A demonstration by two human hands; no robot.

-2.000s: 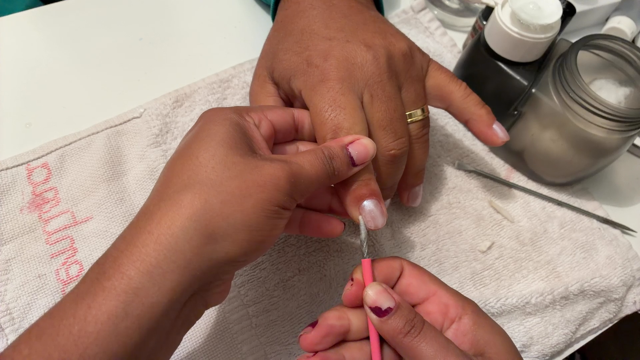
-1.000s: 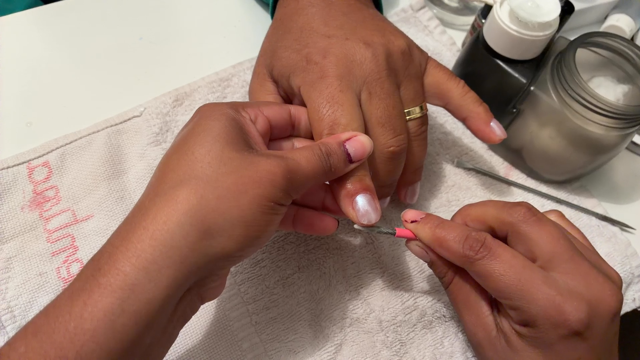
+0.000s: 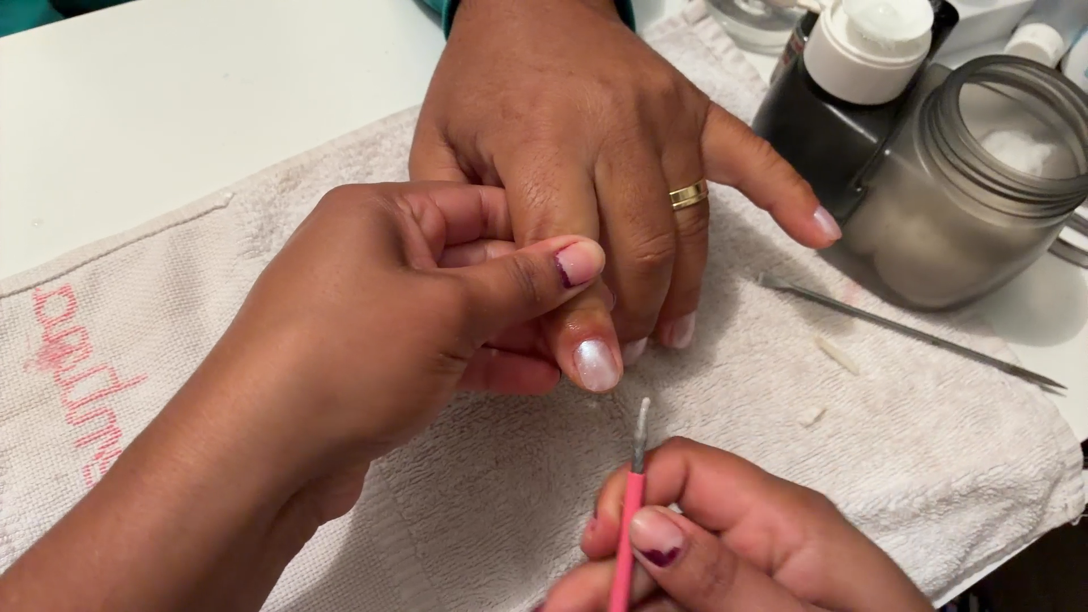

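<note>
My left hand (image 3: 408, 314) pinches a finger of another person's hand (image 3: 569, 127), thumb on top near the last joint and fingers beneath. That finger's nail (image 3: 596, 365) is coated in shiny pearly white. The other person's hand lies palm down on a white terry towel (image 3: 510, 476) and wears a gold ring (image 3: 688, 195). At the lower right, my right hand (image 3: 739, 535) holds a slim pink-handled tool (image 3: 628, 527) between thumb and fingers. Its metal end points up and has a whitish tip, a little below and right of the nail, not touching it.
A metal manicure tool (image 3: 918, 333) lies on the towel at the right, near small whitish scraps (image 3: 836, 354). Behind it stand an open smoky jar (image 3: 943, 221) with white cotton-like contents and a dark bottle with a white cap (image 3: 867, 51). The white tabletop (image 3: 170, 110) shows at upper left.
My right hand has turned: the tool lay sideways with its tip by the nail one second ago, and now points up, away from the nail. My left hand keeps its hold.
</note>
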